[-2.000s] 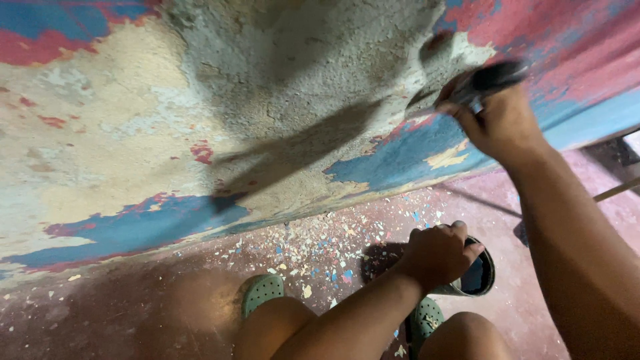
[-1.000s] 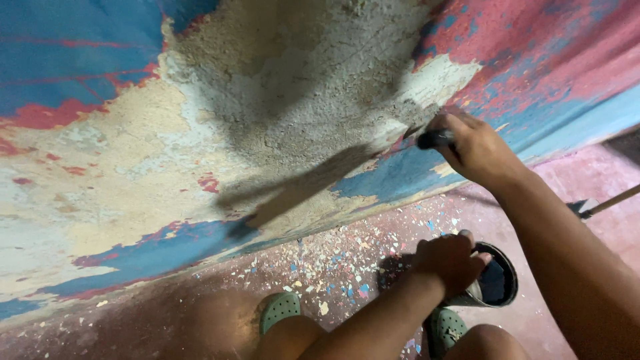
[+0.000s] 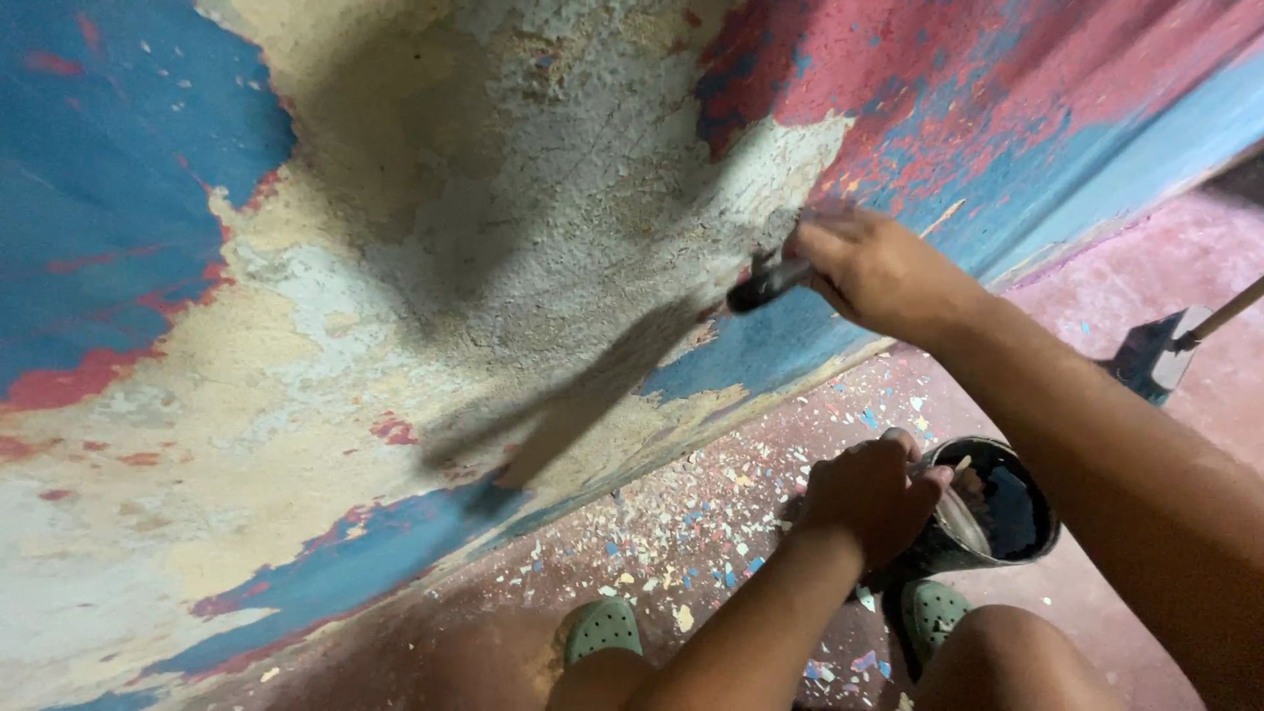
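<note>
My right hand [image 3: 879, 272] is closed around a hand tool with a black handle [image 3: 765, 286], held against the wall [image 3: 553, 197]; the tool's working end is blurred and mostly hidden, so its kind is unclear. Around it the wall shows rough grey plaster, with cream, blue and red paint in patches. My left hand [image 3: 874, 494] grips the near-left rim of a black bucket [image 3: 1032, 553], which holds something dark and is tilted a little. A small pale piece shows by the fingertips at the rim.
Many paint flakes [image 3: 691, 523] lie on the reddish floor along the wall's foot. My green clogs [image 3: 604, 627] stand among them. At the right, a long-handled tool with a flat head [image 3: 1155, 351] rests on the floor. Shadows of arm and tool fall across the wall.
My right hand has stayed at the wall, with the tool's black handle turned from pointing right to pointing down-left. My left hand has remained at the bucket. The view has shifted somewhat.
</note>
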